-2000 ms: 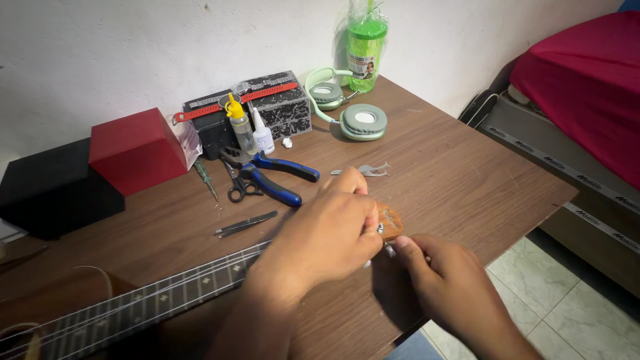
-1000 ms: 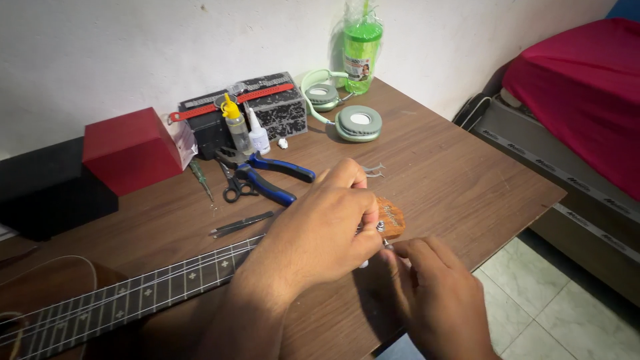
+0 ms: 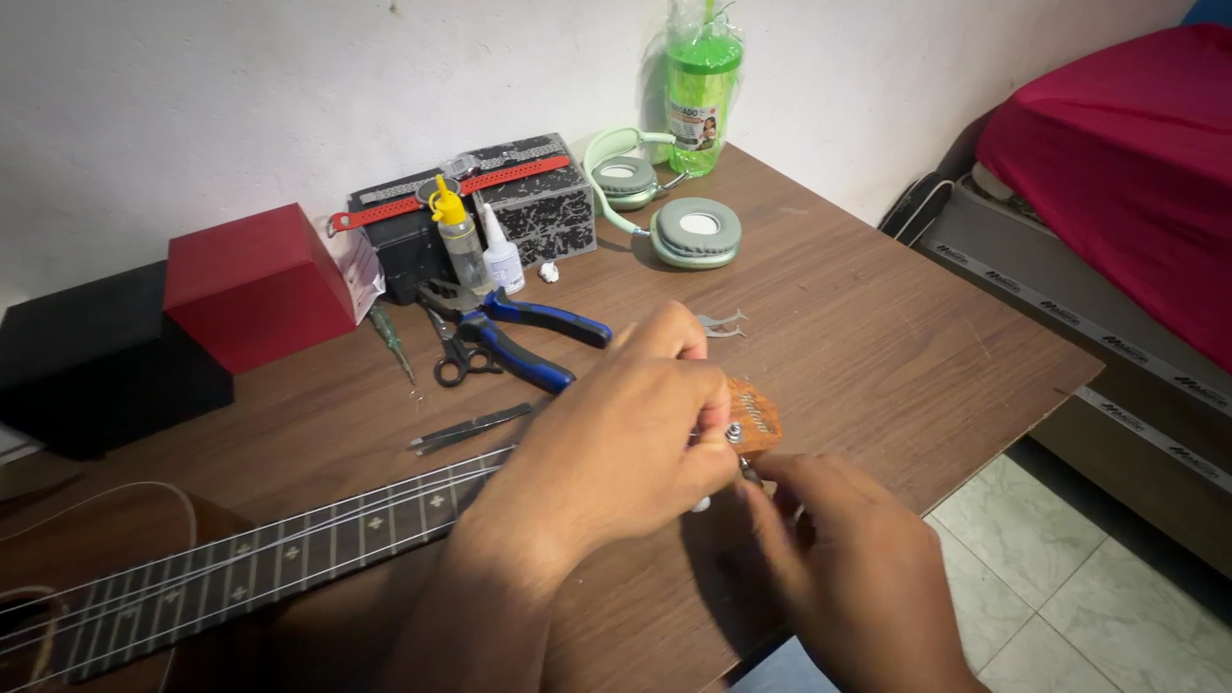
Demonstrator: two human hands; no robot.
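Observation:
A ukulele lies on the wooden desk, its fretboard (image 3: 289, 549) running from the lower left toward the middle and its body (image 3: 115, 539) partly out of view. My left hand (image 3: 616, 443) covers the nut end and part of the headstock (image 3: 756, 414); its thumb and fingers are pinched close to a metal tuning post (image 3: 734, 432), and whether a string is between them is hidden. Below the headstock edge, my right hand (image 3: 847, 539) has its thumb and fingers around a tuning peg, whose metal part (image 3: 749, 470) just shows. A white tuner button (image 3: 702, 503) shows under my left hand.
Behind my left hand lie blue-handled pliers (image 3: 529, 332), black scissors (image 3: 465, 361), tweezers (image 3: 472, 428) and a small screwdriver (image 3: 390, 342). Farther back stand a red box (image 3: 260, 289), a black box (image 3: 96, 356), small bottles (image 3: 501, 260), headphones (image 3: 695, 233) and a green cup (image 3: 703, 96).
My right hand's fingers have shifted their hold at the tuning peg. My left hand stays at the headstock.

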